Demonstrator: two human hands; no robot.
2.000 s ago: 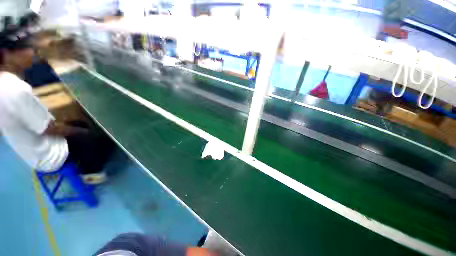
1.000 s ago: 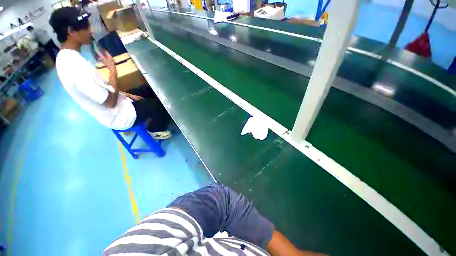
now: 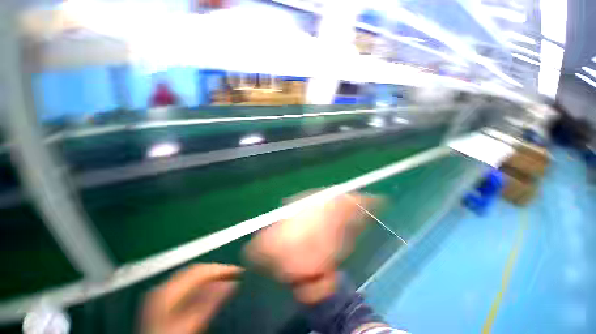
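Note:
Both hands are bare and strongly blurred over the dark green worktop [image 3: 385,228]. My right hand [image 3: 310,238] is at the middle, overlapping the off-white rail [image 3: 398,166] in the view. My left hand [image 3: 193,297] is lower left, cut off by the bottom edge. I see no object in either hand, but blur hides the fingers. A small white scrap [image 3: 46,319] lies at the bottom left corner, near the foot of the pale upright [image 3: 55,189].
The brighter green conveyor belt [image 3: 261,189] runs beyond the rail. At the right are stacked brown cartons [image 3: 526,173], a bright blue stool [image 3: 483,190] and a pale flat panel [image 3: 483,149]. Light blue floor [image 3: 451,274] with a yellow line lies at lower right.
The view has swung right along the line. The seated person has left the picture, and the scrap and upright are now at the left. Both hands have come into view.

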